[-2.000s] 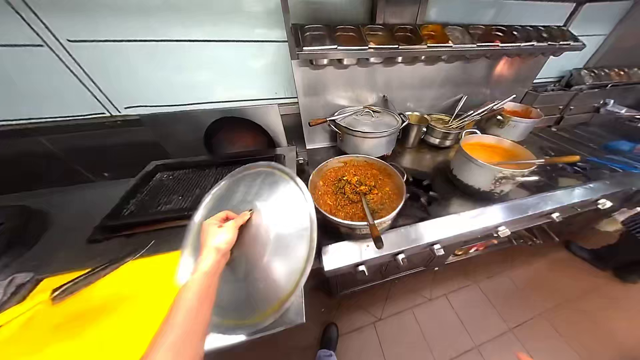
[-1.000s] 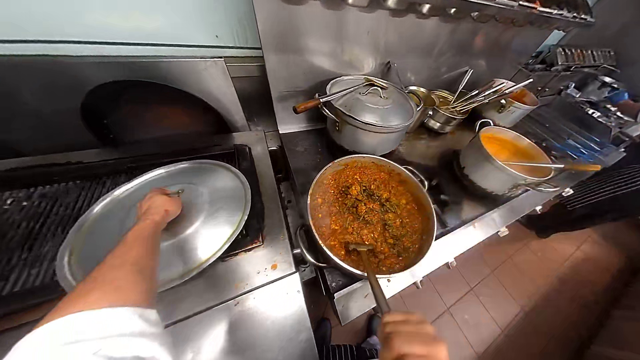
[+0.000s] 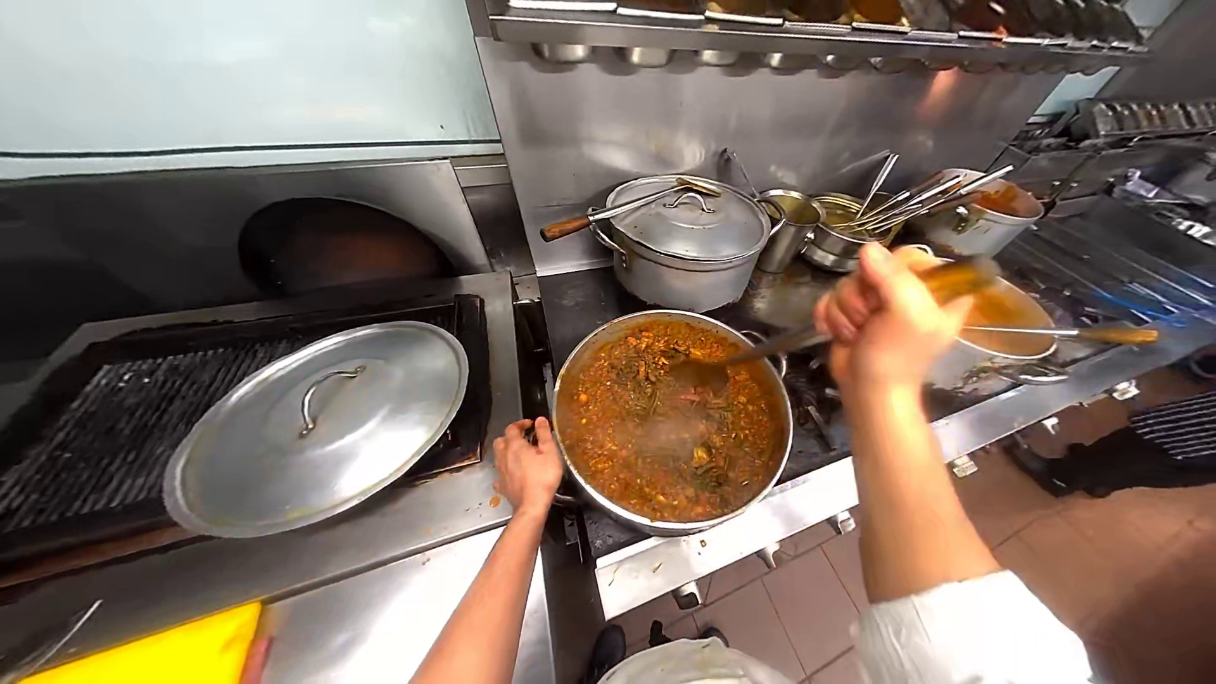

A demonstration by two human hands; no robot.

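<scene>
A wide metal pot of chunky reddish-brown stew with dark green leaves stands on the stove; faint steam rises. My right hand, slightly blurred, is closed around the handle of a large stirring spoon or paddle, whose head is partly sunk in the stew. At the pot's left side, my left hand has its fingers bent at the side handle, which is mostly hidden behind them. The large round metal lid lies handle up on the grill, left of that hand.
Behind the pot stands a lidded pot with a wooden-handled utensil across its lid. Pots with ladles and orange sauce are at the right. A yellow cloth or board lies lower left. A person's dark shoe shows at the right.
My left hand has let go of the lid and moved right to the pot's side. My right hand, on the handle below the pot one second ago, is now raised at the pot's right.
</scene>
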